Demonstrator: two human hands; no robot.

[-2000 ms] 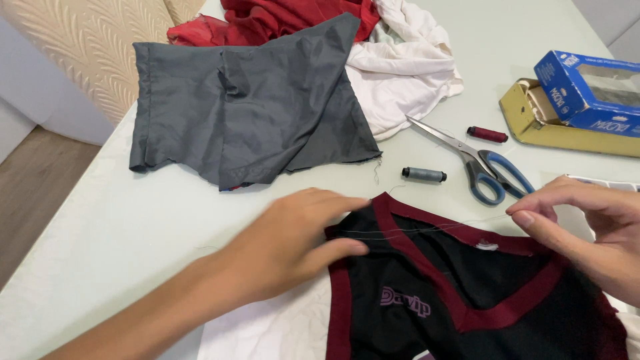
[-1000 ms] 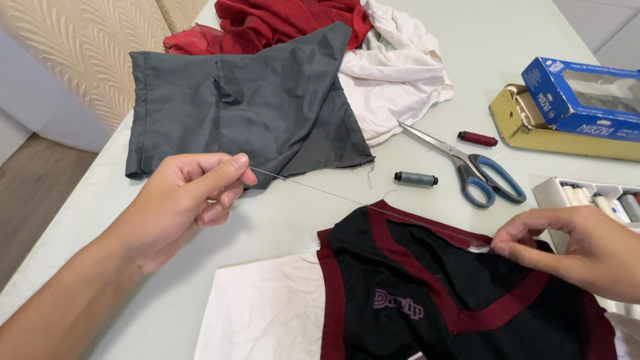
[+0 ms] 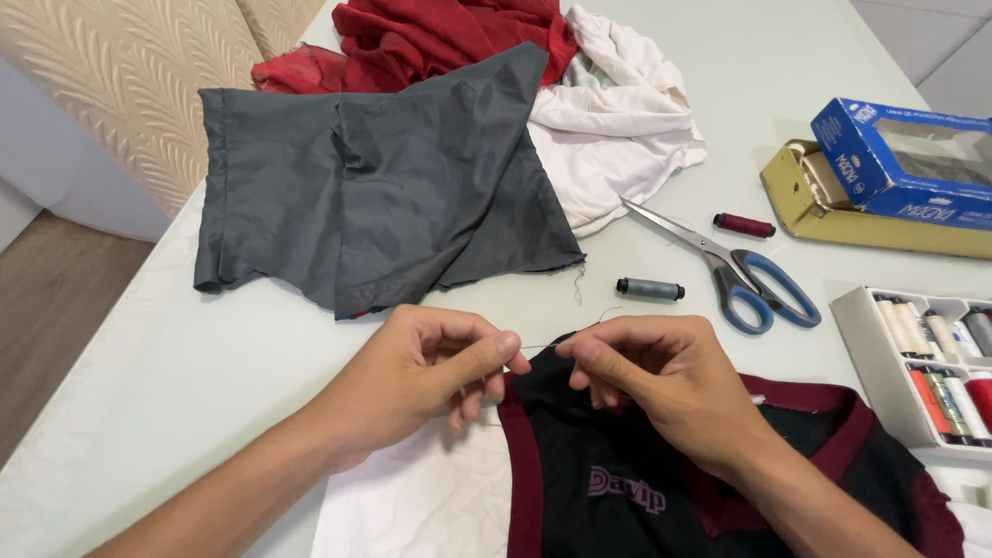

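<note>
A thin strand, thread or needle, spans the small gap between my two hands. My left hand point(image 3: 449, 364) pinches one end between thumb and forefinger. Opposite it, my right hand point(image 3: 643, 372) pinches the other end, above a black garment point(image 3: 589, 442) with maroon trim and lettering on its front. White cloth point(image 3: 418, 496) lies beneath the garment's left side. Beyond my hands are a grey thread spool point(image 3: 651, 289), scissors point(image 3: 721, 263) with blue and black handles, partly spread, and a maroon thread spool point(image 3: 744, 225).
Dark grey fabric point(image 3: 372, 194) lies behind my left hand, with red cloth point(image 3: 457, 46) and white cloth point(image 3: 620, 132) beyond. At right are a blue box point(image 3: 907, 163) on a yellow tin point(image 3: 852, 225) and a white tray of thread spools point(image 3: 876, 349). A patterned chair point(image 3: 132, 85) stands at left.
My right hand has moved left from the garment's neckline, and my hands are now close together. One second ago a long thread stretched between them.
</note>
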